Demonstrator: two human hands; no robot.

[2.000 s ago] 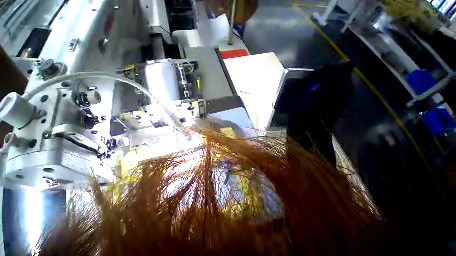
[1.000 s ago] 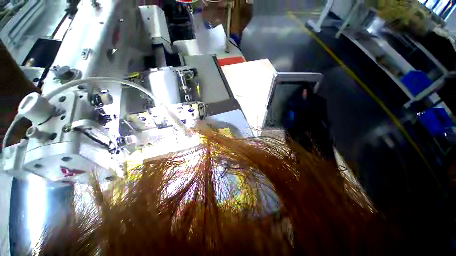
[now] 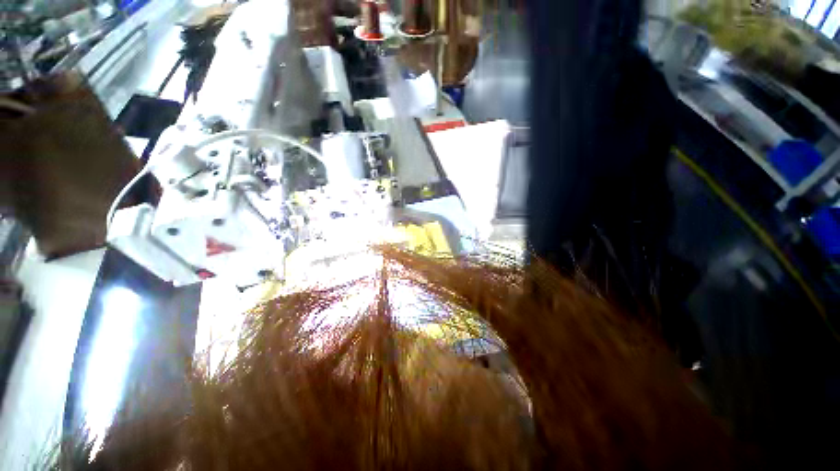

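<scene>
The white pattern sewing machine head [image 3: 198, 216] stands at the left, with a red logo on its front and a curved white tube over it. The needle and clamp area [image 3: 341, 216] is washed out by glare. Yellow strips [image 3: 425, 239] lie at the bed edge. Reddish-brown hair covers the lower middle. A blurred tan-brown patch shows behind the hair; I cannot tell what it is. Neither of my hands can be made out.
A brown bag or panel [image 3: 69, 166] is at the left. A bright metal plate [image 3: 115, 340] lies below the head. A large dark blue cloth shape [image 3: 594, 138], perhaps a person's clothing, blocks the touchscreen's place. Red thread cones [image 3: 371, 20] stand behind. Blue bins [image 3: 794, 161] are far right.
The view has shifted, so the machine head sits further right and looks smaller. The brown piece has come into view at the left. The dark shape now reaches the top and hides the screen.
</scene>
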